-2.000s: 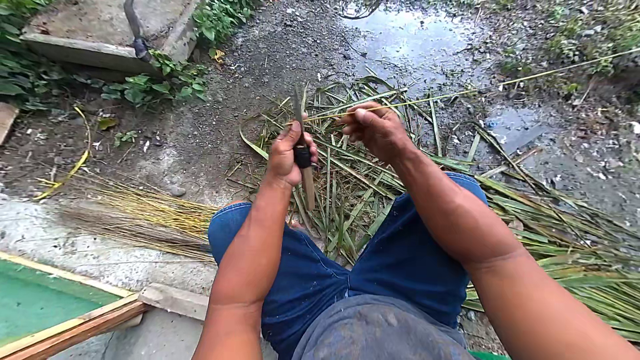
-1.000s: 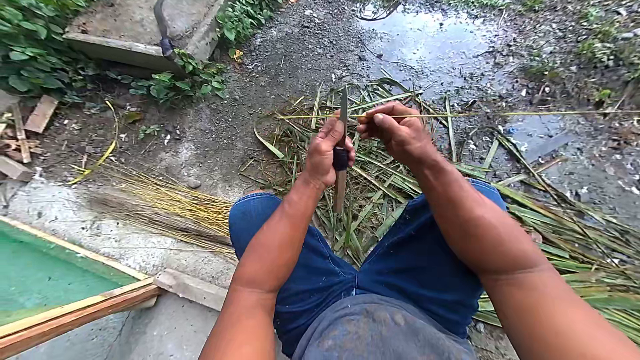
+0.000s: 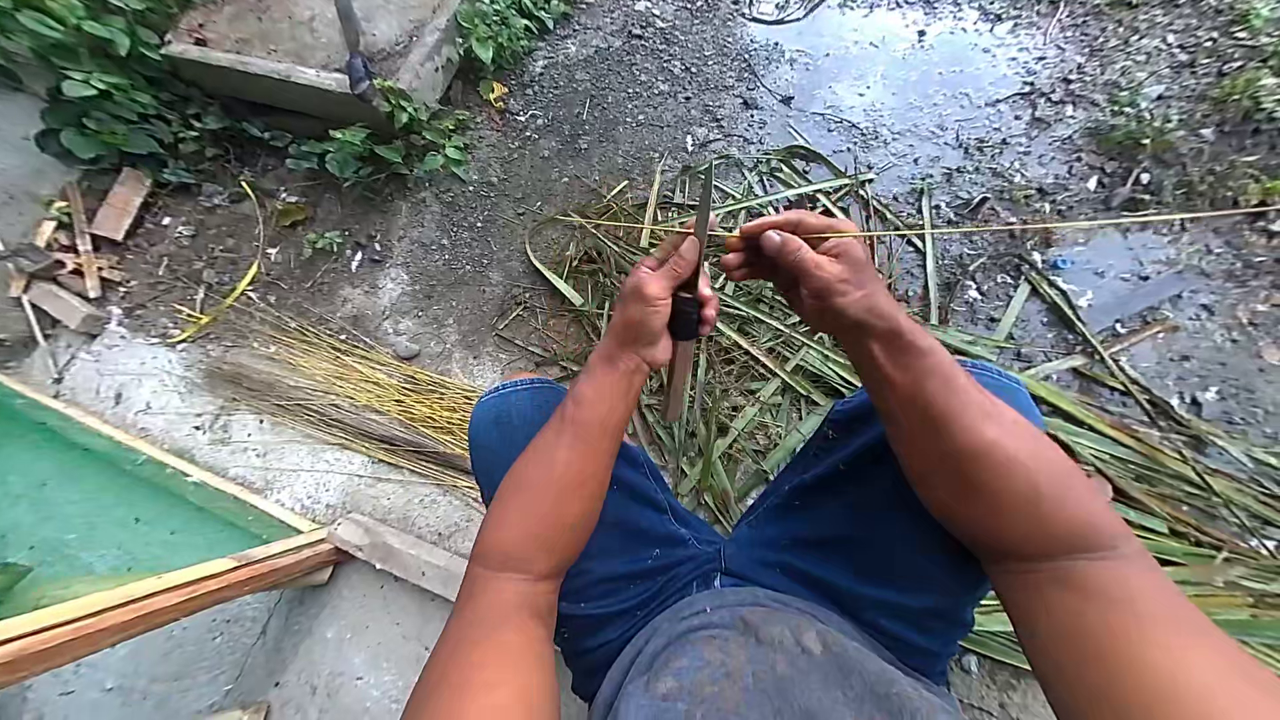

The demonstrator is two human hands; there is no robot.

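My left hand (image 3: 665, 300) grips a knife with a wooden handle (image 3: 680, 380) bound in black near the blade. The metal blade (image 3: 706, 212) points away from me. A thin yellowish palm-leaf midrib (image 3: 1040, 224) crosses the blade and runs off to the right. My right hand (image 3: 805, 262) pinches this midrib just right of the blade. Cut green leaf strips (image 3: 745, 370) lie on the ground below both hands. A bundle of thin yellow and brown midribs (image 3: 370, 400) lies left of my knee.
Long green leaves (image 3: 1170, 470) are heaped at the right. A green panel with a wooden frame (image 3: 170, 590) is at the lower left, beside a short board (image 3: 400, 555). Wood scraps (image 3: 95, 245) lie at the left, a concrete slab (image 3: 270, 75) behind. Puddled water (image 3: 890, 70) covers ground ahead.
The midrib slanted up to the right two seconds ago and now lies nearly level. My hands are closer together than then. The view has shifted toward the left.
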